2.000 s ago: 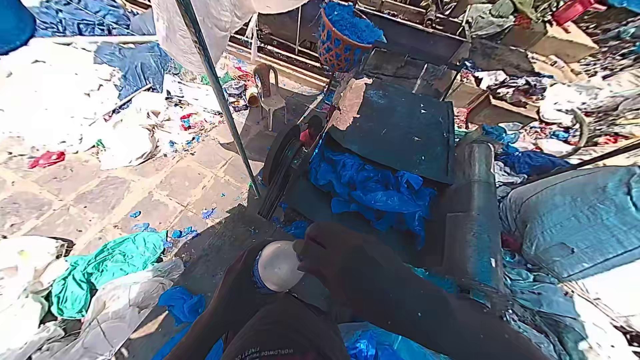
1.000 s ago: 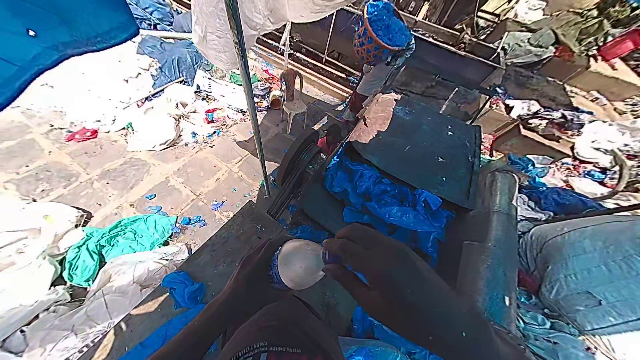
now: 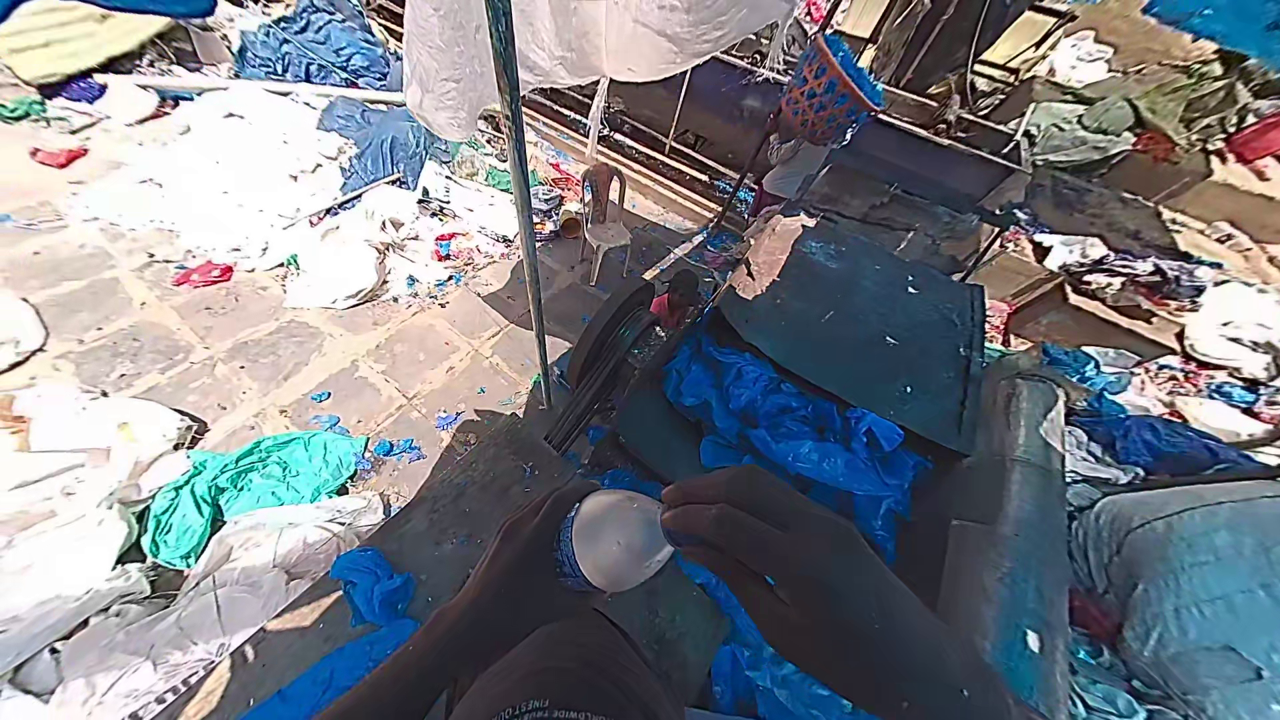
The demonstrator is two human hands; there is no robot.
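My left hand (image 3: 530,550) is wrapped around a plastic bottle (image 3: 622,540), whose pale, rounded top points to the right; a patterned blue band shows beside my fingers. The fingertips of my right hand (image 3: 740,520) are at the narrow end of the bottle, around a small dark cap that is mostly hidden. Behind my hands, blue plastic film (image 3: 790,410) fills the opening of a dark metal machine under its sloping plate (image 3: 860,320).
A belt wheel (image 3: 605,350) and an upright pole (image 3: 520,200) stand left of the opening. A person (image 3: 795,165) carries an orange basket (image 3: 822,95) of blue material. Another person (image 3: 675,300) is low beside the wheel. Sacks (image 3: 1180,590) lie at right.
The view has shifted. A second person's head and red clothing now show beside the wheel. The bottle stays in my left hand, with my right fingers at its narrow end.
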